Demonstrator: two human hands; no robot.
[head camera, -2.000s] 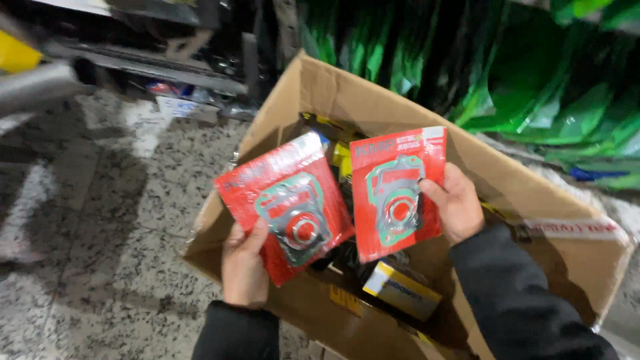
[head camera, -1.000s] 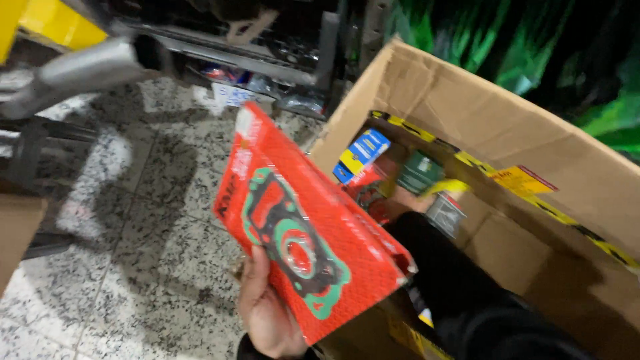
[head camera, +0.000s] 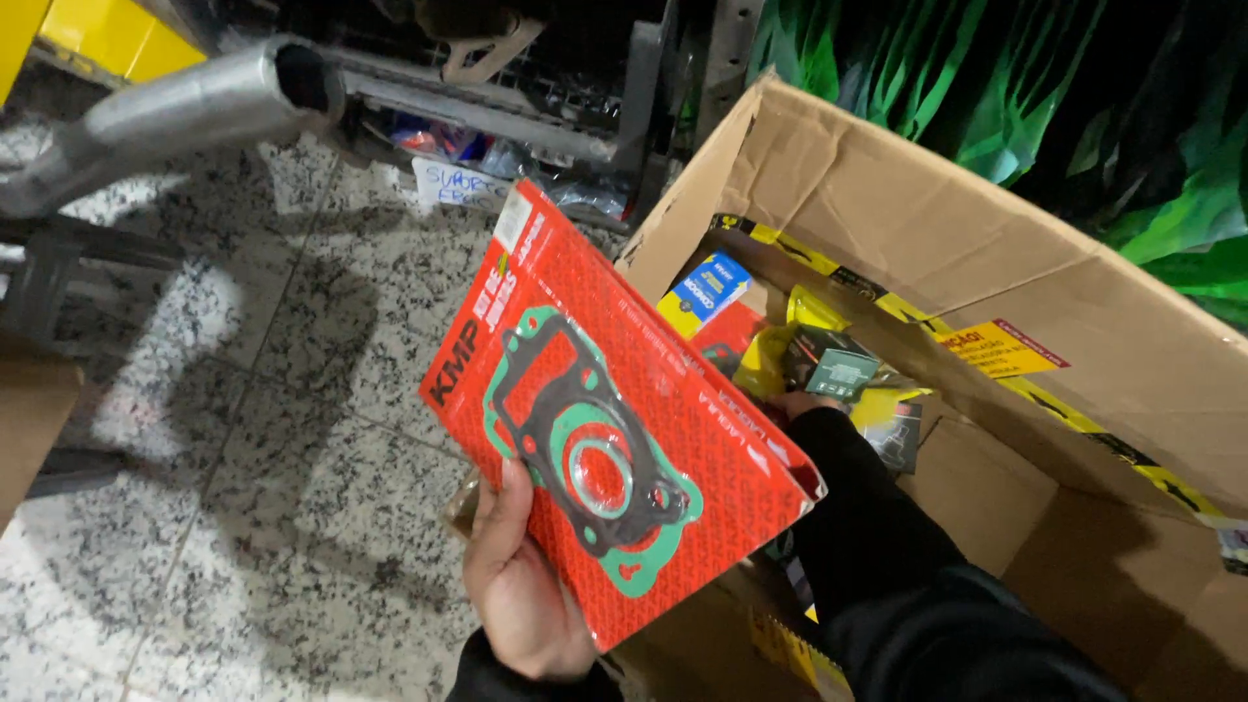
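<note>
My left hand (head camera: 526, 575) grips red KMP gasket-kit packs (head camera: 614, 419), held tilted over the near left side of a cardboard box (head camera: 907, 195); another pack's edge shows behind the front one. Green and dark gaskets show under its clear film. My right hand (head camera: 804, 402) reaches down into the box, mostly hidden by the packs and its black sleeve, beside a dark green carton (head camera: 834, 366). What its fingers do cannot be seen. Near it lie a blue and yellow Condor carton (head camera: 707, 292), yellow plastic packaging (head camera: 765, 361) and another red pack (head camera: 731, 327).
A metal exhaust pipe (head camera: 195, 107) juts in at upper left above the speckled tile floor (head camera: 292, 468). A metal rack (head camera: 546, 127) with bagged parts stands behind the box. Green and black plastic sheets (head camera: 1024, 88) hang at upper right. Another cardboard edge (head camera: 34, 419) is at far left.
Two seconds ago each hand held one red pack. Now the packs are together in my left hand, and my right hand has gone down into the box. The view has shifted.
</note>
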